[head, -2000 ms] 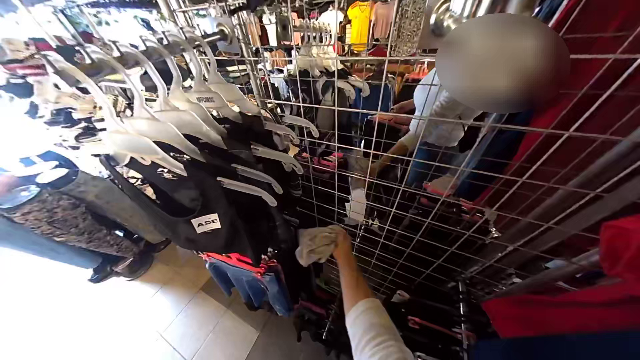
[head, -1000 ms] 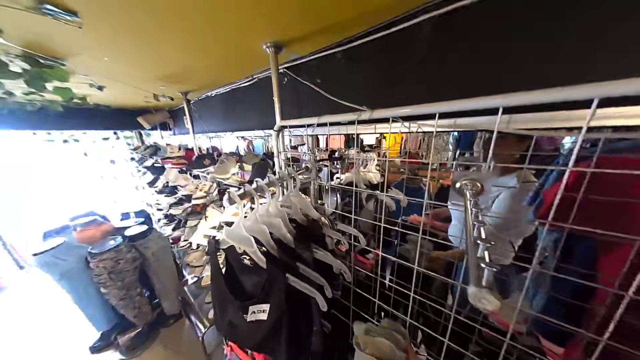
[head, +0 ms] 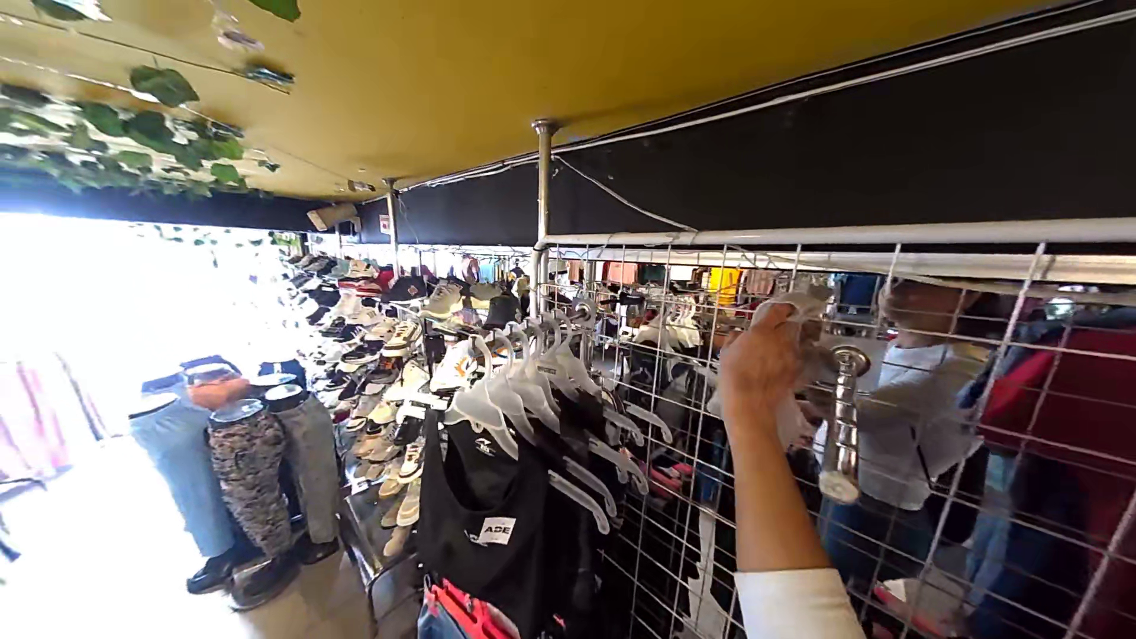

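My right hand (head: 761,359) is raised against the metal grid panel (head: 927,550), its fingers closed on a pale cloth (head: 799,306). Just right of the hand, a metal display arm (head: 841,426) sticks out from the grid. My left hand is out of view. Left of the hand, black tank tops (head: 484,506) hang on white plastic hangers (head: 484,404); the front one bears a white tag. Some of the cloth is hidden behind my fingers.
A person (head: 914,417) in a light top stands behind the grid. Shoes (head: 404,337) fill a rack at the left, beside mannequin legs (head: 244,470) in trousers. A metal post (head: 543,195) rises to the yellow ceiling; dark red garments (head: 1083,399) hang at the right.
The view has tilted up since the oldest frame. My right hand, low at the grid in that frame, is now high on the panel, still with the cloth.
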